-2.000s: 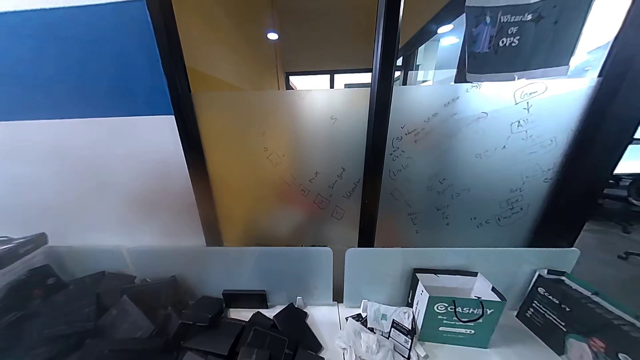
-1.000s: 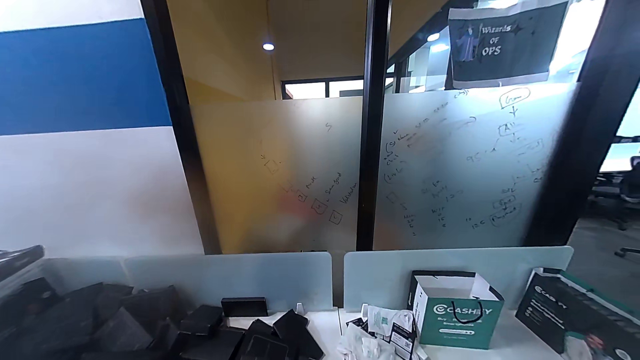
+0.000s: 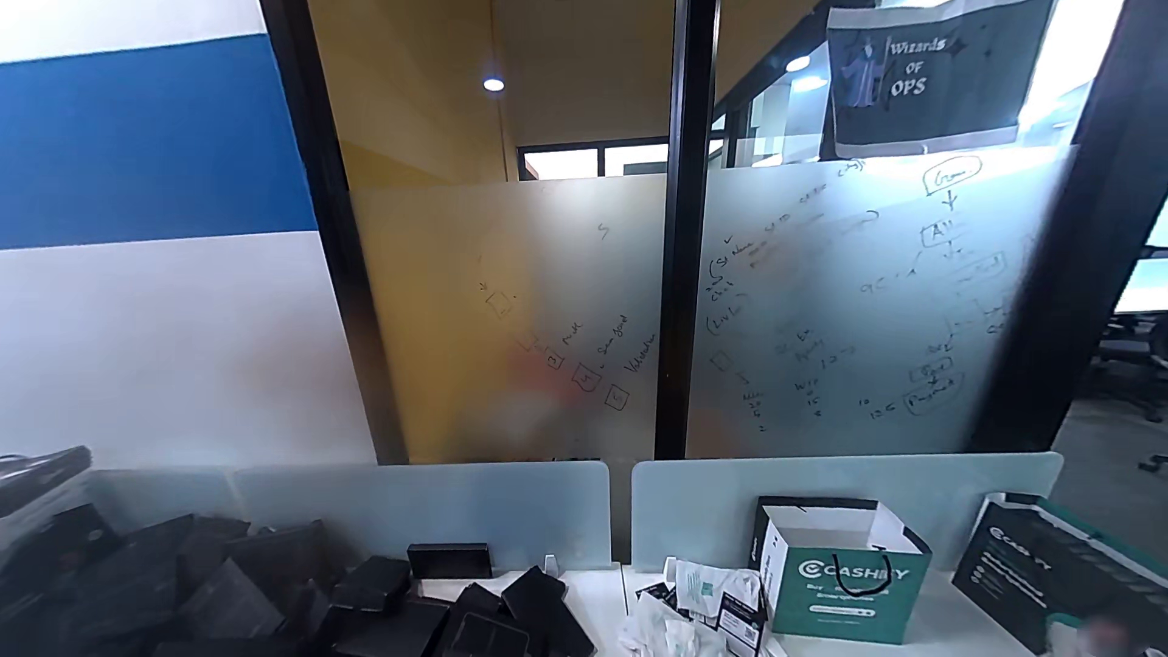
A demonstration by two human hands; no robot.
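Neither of my hands shows in the head view. Many black boxes or cases (image 3: 392,620) lie heaped at the lower left, the leftmost ones behind what looks like clear plastic. One black box (image 3: 449,560) stands by itself against the low desk divider. Right of the heap are crumpled white plastic packets (image 3: 716,602) bearing printed labels. A green and white paper carrier bag (image 3: 849,593) stands open-topped beside them, its black cord handle hanging in front. At the right edge a dark green printed bag or box (image 3: 1040,575) leans at a tilt.
Frosted divider panels (image 3: 849,493) run along the back of the white desk (image 3: 598,602). Behind them rises a glass partition (image 3: 547,274) with handwriting and black frames. A dark banner (image 3: 935,82) hangs at the upper right. Office chairs (image 3: 1131,356) and a lit screen show beyond.
The view has shifted slightly. The bags, packets and black boxes on the desk have not plainly moved.
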